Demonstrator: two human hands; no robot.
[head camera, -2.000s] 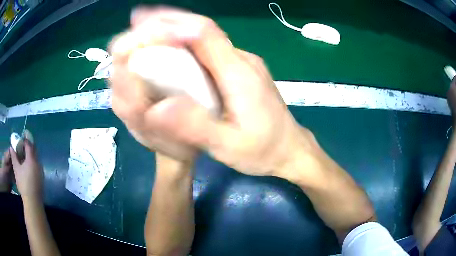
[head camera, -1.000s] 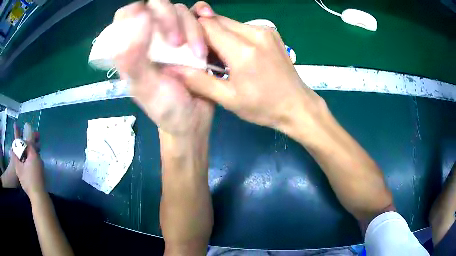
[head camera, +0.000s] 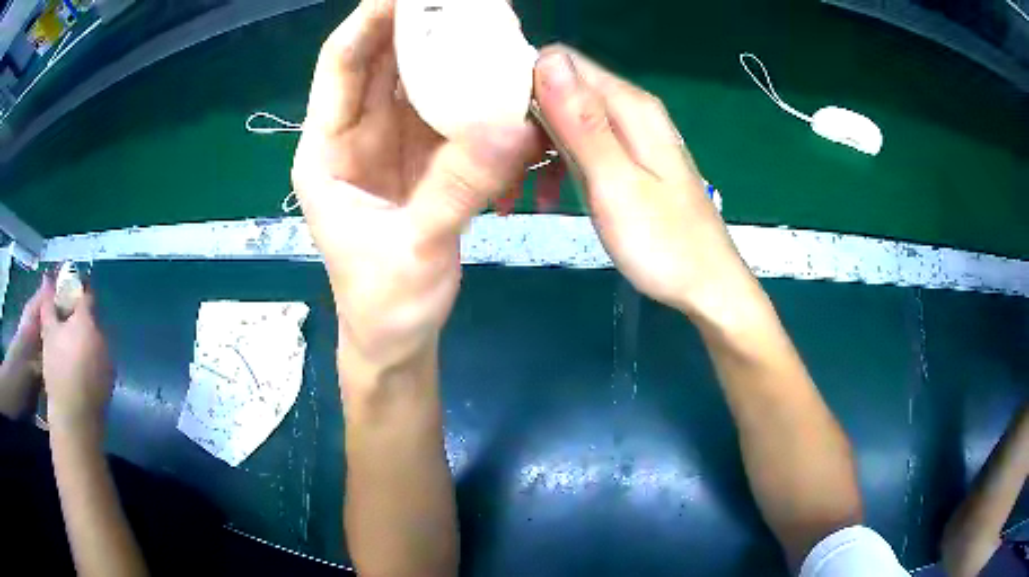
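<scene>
A smooth white oval device (head camera: 463, 68) is held up at the top centre, its upper end cut off by the picture's edge. A small dark mark shows near its top. My left hand (head camera: 389, 169) is shut on the device from the left and below, with the thumb across its lower end. My right hand (head camera: 626, 169) is at the device's right side, its thumb or finger at the edge. A bit of white cord shows between the hands. Some fingers behind the device are hidden or blurred.
A closed white device (head camera: 846, 130) with a cord loop lies on the green belt at right. More cord loops show left of my hand. A white divider strip (head camera: 835, 250) crosses the bench. A white cloth (head camera: 246, 378) lies at left. Other people's hands (head camera: 75, 349) and arms (head camera: 999, 496) are at both sides.
My hands were clasped over the device, then opened around it. Now the device is upright and its broad face shows. The device on the belt sits further right in the picture than two seconds ago.
</scene>
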